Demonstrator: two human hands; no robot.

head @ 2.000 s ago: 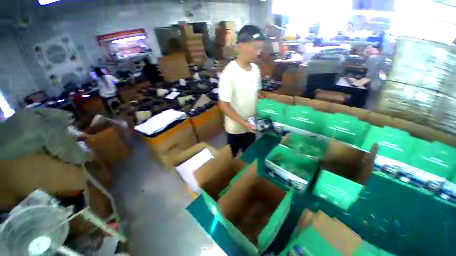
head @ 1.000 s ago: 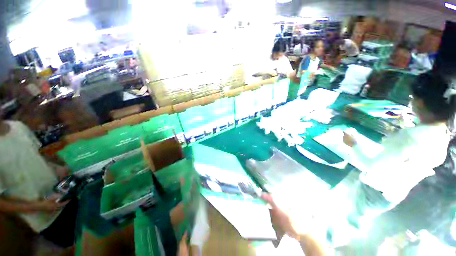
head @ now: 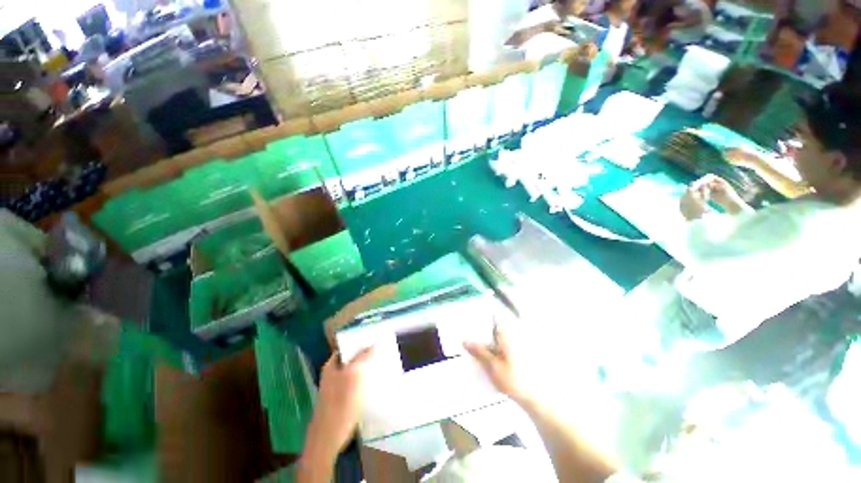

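My left hand [head: 342, 391] and my right hand [head: 500, 363] hold a product box [head: 425, 382] between them, one at each side. Its white bottom face is towards me, with a dark square opening in the middle. Loose flaps hang at its near end. Green cartons [head: 430, 280] show just behind it. An open product box [head: 307, 222] with brown inside stands beyond it, next to a filled box [head: 241, 288] with green contents.
A row of boxes [head: 387, 146] lines the far edge. Grey-silver plastic sheets [head: 548, 274] lie at right, near a white heap [head: 566, 160]. A coworker [head: 765, 255] is at right, another person [head: 28, 302] at left. Open brown-inside boxes [head: 208, 415] are near left.
The carton has come upright between both hands, its white bottom face now towards me. My left hand is now clearly in view at its left side. The view has tipped down.
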